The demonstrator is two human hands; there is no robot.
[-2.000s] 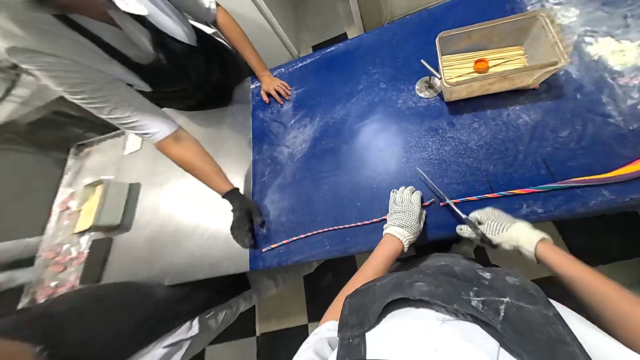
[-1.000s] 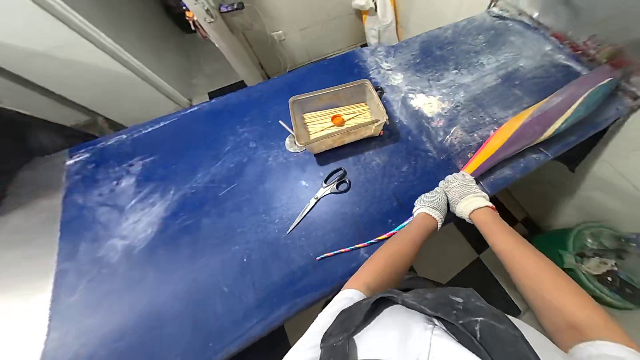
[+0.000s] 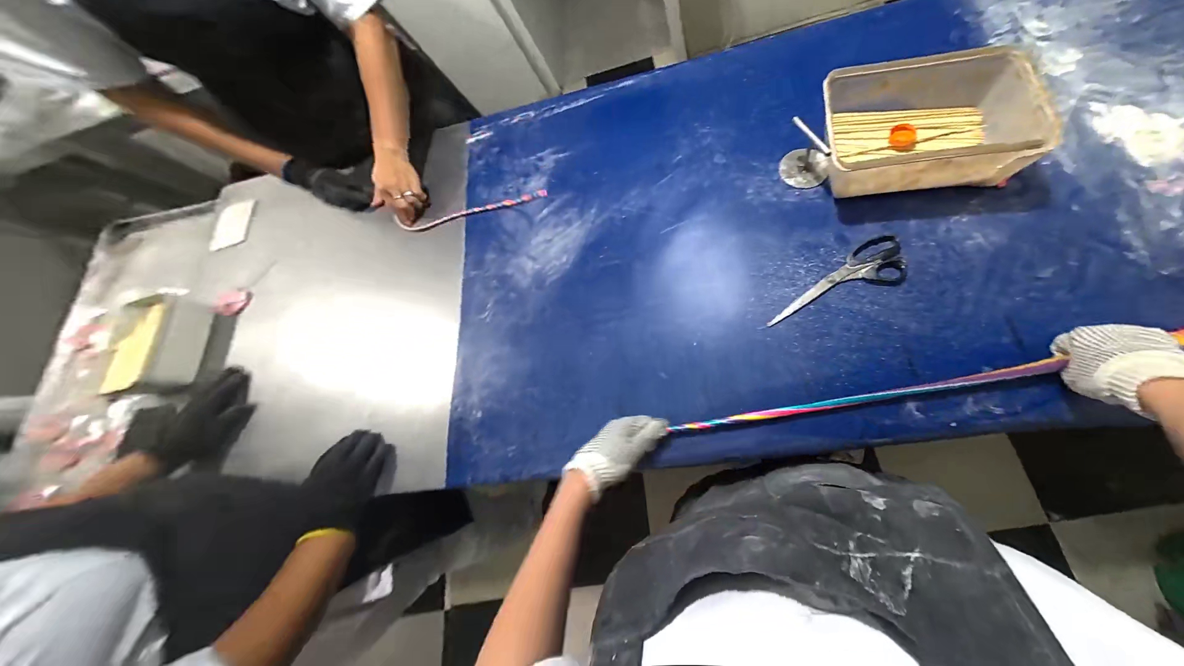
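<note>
A multicolored striped rope of pulled candy (image 3: 832, 402) stretches along the near edge of the blue table. My left hand (image 3: 617, 451), in a white knitted glove, is closed on its thin left end. At the right edge of the view my right hand (image 3: 1115, 363), gloved the same way, grips the thicker purple and orange part. Between and beyond my hands lies a pair of scissors with black handles (image 3: 846, 274), its blades pointing toward the lower left. A cut piece of twisted candy (image 3: 490, 207) runs from a co-worker's hands onto the blue surface.
Behind the scissors stands a plastic container (image 3: 943, 171) of thin sticks with an orange round piece; a small metal disc tool (image 3: 803, 168) is beside it. On the left, a steel table (image 3: 342, 277) holds a tray (image 3: 176, 342) and pink pieces, with two co-workers' hands around it.
My hands have moved apart along the candy rope; one second ago they were together. Two seconds ago my right hand held the scissors, which now lie on the table. The view has swung back left.
</note>
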